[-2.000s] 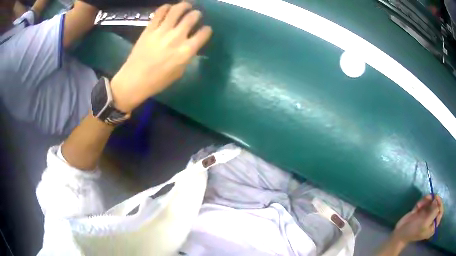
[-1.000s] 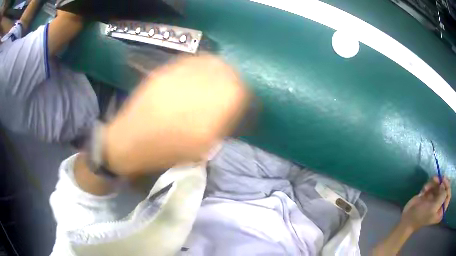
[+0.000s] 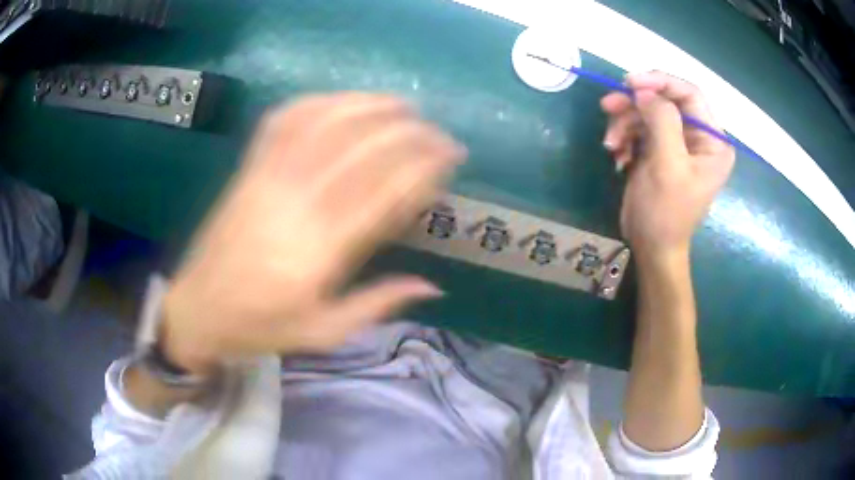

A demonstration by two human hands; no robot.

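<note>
A grey metal bar (image 3: pixel 520 246) with a row of dark seats lies on the green bench in front of me. My left hand (image 3: pixel 319 225) is blurred above the bar's left end and hides it; its thumb and fingers are apart and I see nothing in it. My right hand (image 3: pixel 670 155) holds a thin blue brush (image 3: pixel 607 82) like a pen, beyond the bar's right end. The brush tip lies over the white round dish (image 3: pixel 547 58) by the white stripe; whether it touches is not clear.
A second bar (image 3: pixel 122 92) with several seats lies on the green bench (image 3: pixel 356 66) at the left. Dark ribbed metal parts (image 3: pixel 141 9) are at the upper left edge. A white stripe (image 3: pixel 647 47) crosses the far side. Part of another person's clothing (image 3: pixel 28 234) shows at the left edge.
The view has shifted. My right hand has moved the brush from the bench's right side to the white dish. A bar now lies in front of me. The other person's arm is no longer seen.
</note>
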